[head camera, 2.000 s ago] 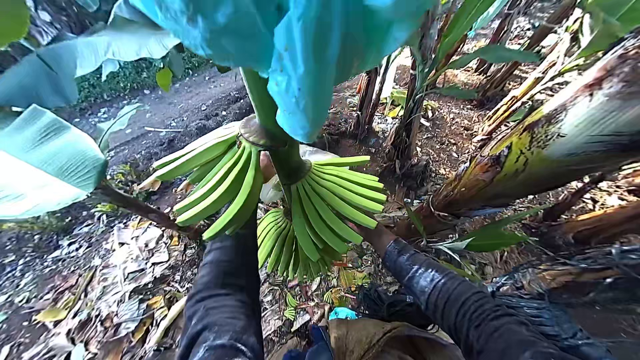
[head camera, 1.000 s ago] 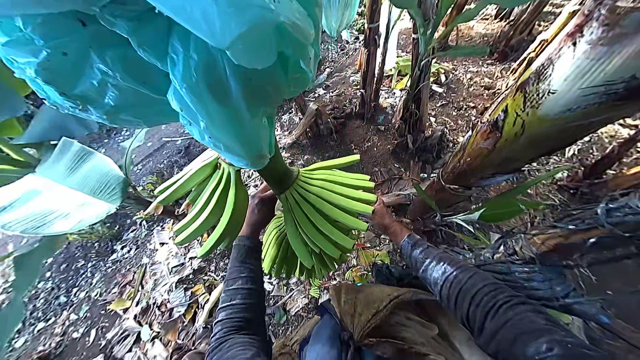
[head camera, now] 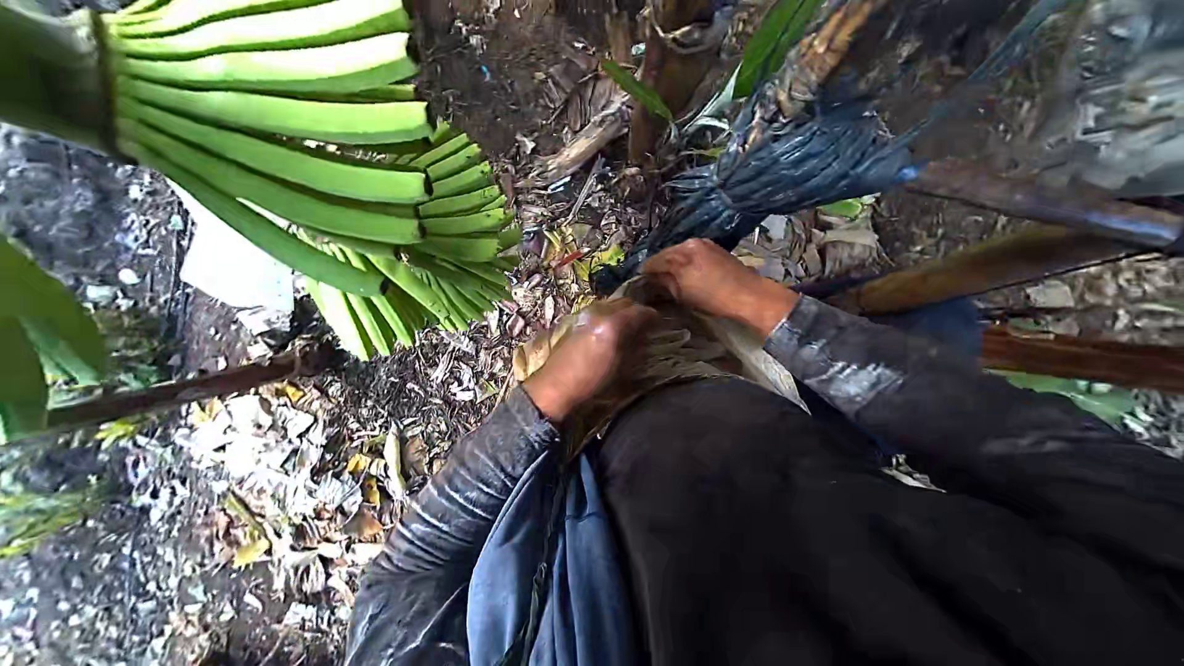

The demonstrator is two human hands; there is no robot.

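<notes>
My left hand (head camera: 597,351) and my right hand (head camera: 712,282) are close together at my waist, both with curled fingers gripping a tan-brown cloth or bag (head camera: 684,347) worn at my front. Part of it lies hidden under the hands. A dark bundle of stringy plastic strips (head camera: 786,171) is just beyond my right hand. At the upper left hangs a bunch of green bananas (head camera: 296,157) on its thick stem (head camera: 51,79), apart from both hands.
Brown poles (head camera: 990,268) cross at the right. A thin dark stalk (head camera: 185,393) and green leaves (head camera: 42,342) stand at the left. Dry leaf litter (head camera: 287,481) covers the ground, with a banana plant base (head camera: 666,83) at the top.
Both hands have left the banana bunch, where they were one second ago, and have come to the brown cloth at my waist. The view has swung down and right.
</notes>
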